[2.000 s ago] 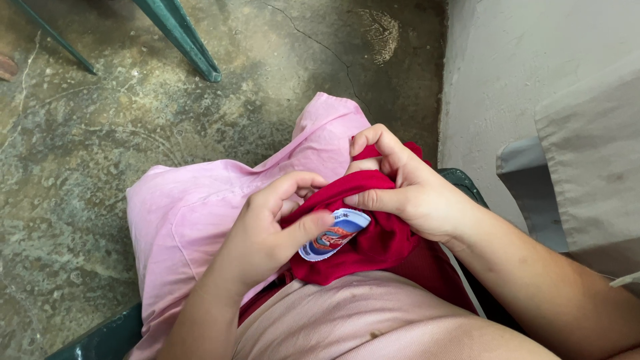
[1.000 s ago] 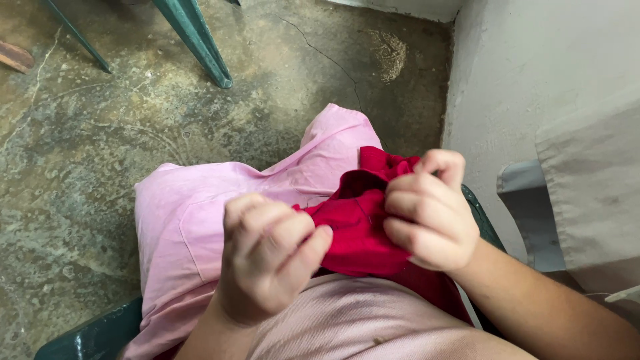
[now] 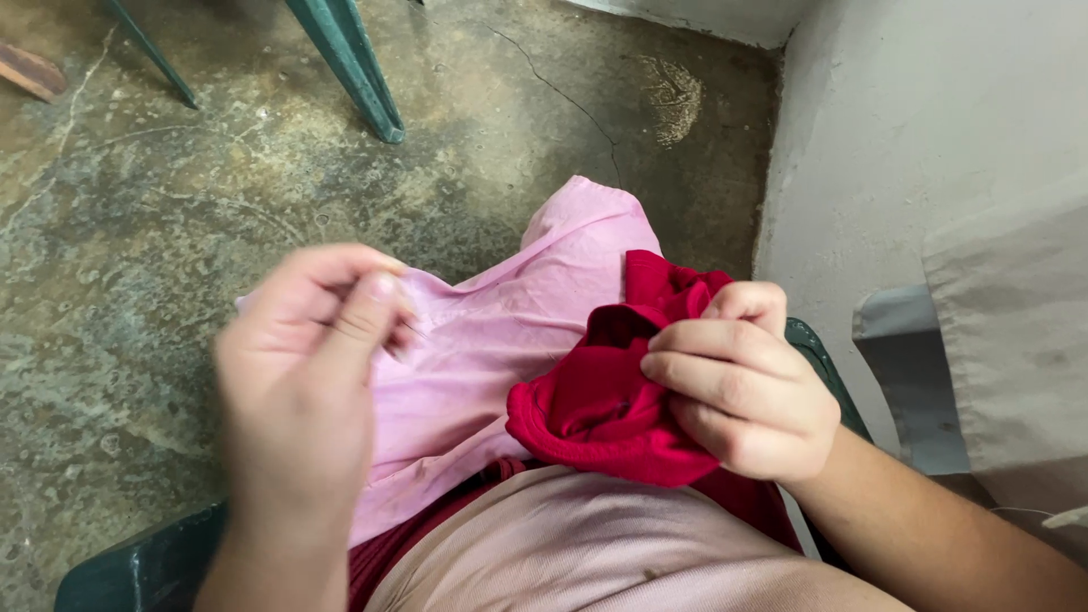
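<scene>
My right hand (image 3: 748, 382) grips a bunched red cloth (image 3: 586, 399) above my lap, its fingers curled into the folds. The cloth has a rounded, stitched lower edge and a dark opening near the fingers. Apart from it, to the left, my left hand (image 3: 319, 357) is raised and somewhat blurred. Its thumb and fingers are pinched together, and a thin, needle-like thing (image 3: 415, 329) shows faintly at the fingertips. Whether a thread runs from it to the cloth cannot be made out. Pink fabric (image 3: 484, 331) lies over my legs beneath both hands.
Green plastic chair parts (image 3: 140, 557) flank my lap. Another green plastic leg (image 3: 361, 76) stands on the cracked concrete floor (image 3: 127, 195). A wooden piece (image 3: 32, 72) is at upper left. Along the right are a pale wall (image 3: 884, 153) and a hanging beige cloth (image 3: 1011, 340).
My left hand has moved left, away from the red cloth it was touching. The round printed patch seen on the cloth two seconds ago is out of sight. My right hand still holds the cloth.
</scene>
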